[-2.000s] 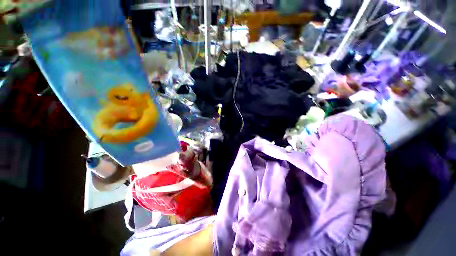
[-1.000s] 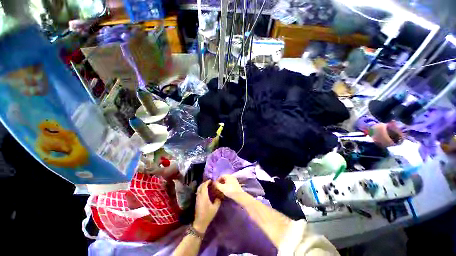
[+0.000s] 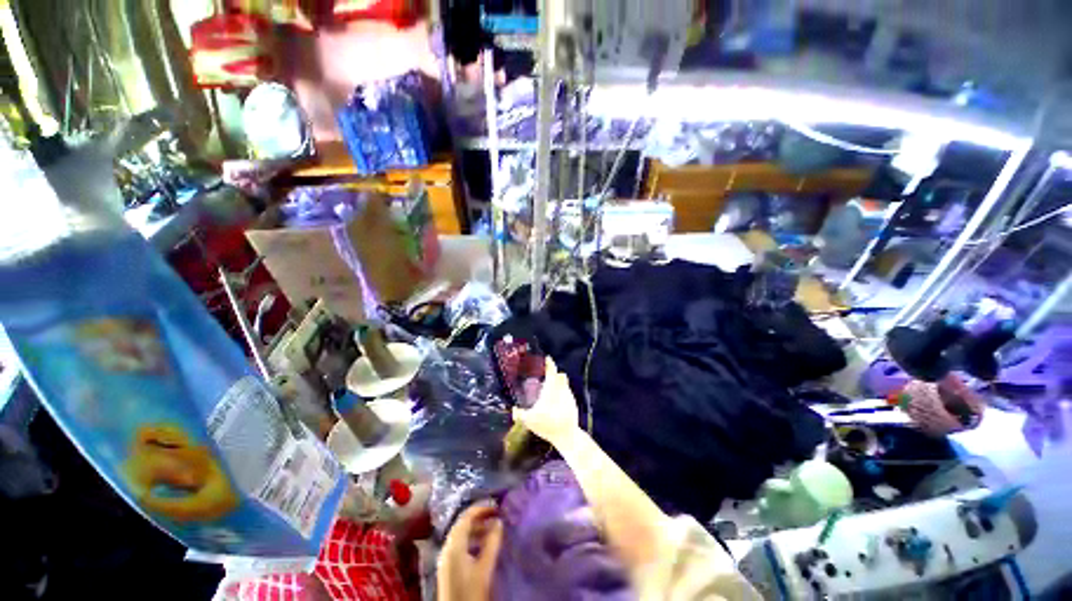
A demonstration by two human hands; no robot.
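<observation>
My right hand (image 3: pixel 550 405) is stretched forward near the middle, with its fingers at a small dark red patterned item (image 3: pixel 515 362); it seems to hold the item's lower edge. The item is over the left edge of the black fabric heap (image 3: pixel 694 364). The purple garment piece (image 3: pixel 558 546) lies low in front of me, blurred. My left hand (image 3: pixel 470 549) is at its left side, blurred and partly cut off by the lower edge; its grip cannot be made out.
The white sewing machine (image 3: pixel 905 546) is at lower right, with a pale green object (image 3: pixel 811 491) behind it. Thread stands (image 3: pixel 376 432), clear plastic (image 3: pixel 453 405), a blue package with a yellow duck (image 3: pixel 176 458) and a red-and-white checked bag (image 3: pixel 359 564) are left. A cardboard box (image 3: pixel 341 264) stands behind.
The view has tilted up. My hands, together at the purple cloth a second ago, are apart; the right has reached forward and the left is lower. The dark red item now shows more clearly.
</observation>
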